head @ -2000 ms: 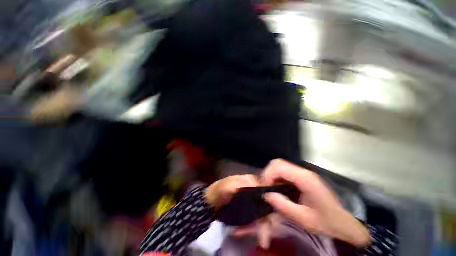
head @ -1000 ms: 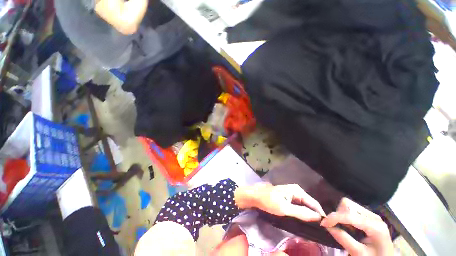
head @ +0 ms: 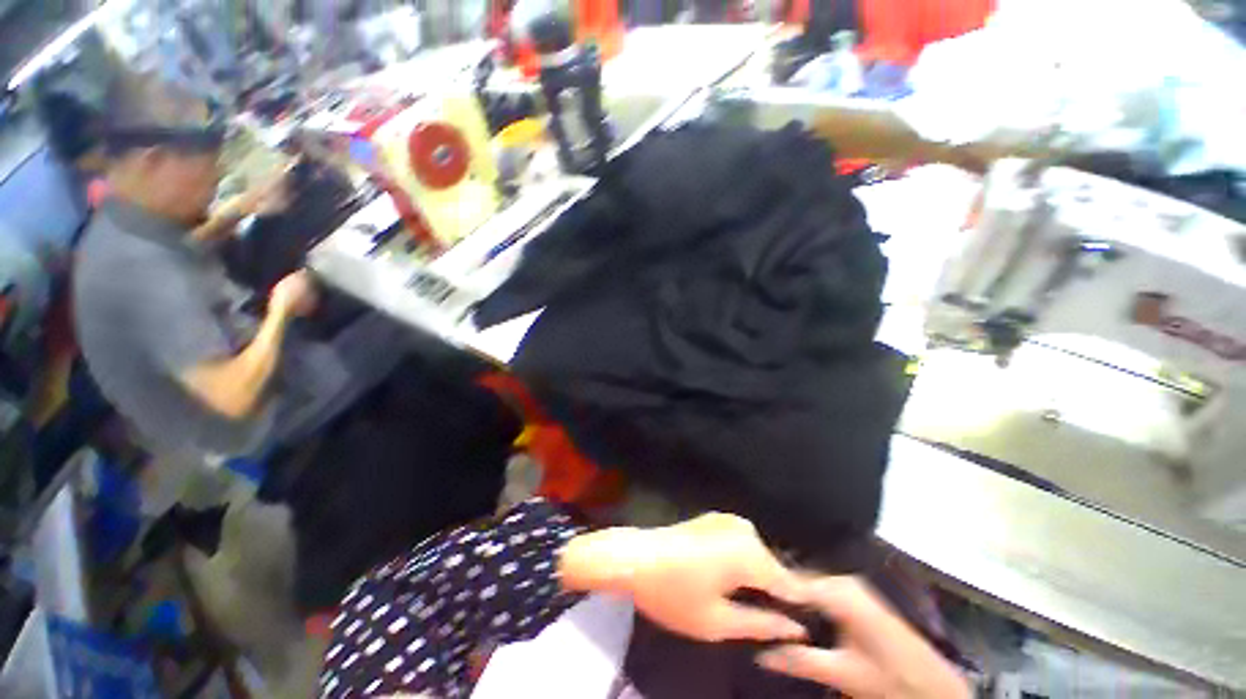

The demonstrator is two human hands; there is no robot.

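A large black garment (head: pixel 711 301) is heaped on the white table in front of me and hangs over its near edge. My left hand (head: pixel 690 574) and my right hand (head: pixel 861 642) are close together at the bottom of the view, in front of the heap. Their fingers pinch a black piece (head: pixel 711 669) over my lap. Blur and the fingers hide the exact grip. The white sewing machine (head: pixel 1120 294) stands on the right, with its needle area (head: pixel 991 328) beside the heap.
A person (head: pixel 178 301) in a grey shirt sits at the left by another machine (head: pixel 437 157). Black cloth (head: pixel 396 478) hangs between us beside a red item (head: pixel 567 464). A blue crate (head: pixel 103 662) is at the lower left.
The view has lifted and turned, bringing the sewing machine and the other person into view. My hands stay close together on the black piece.
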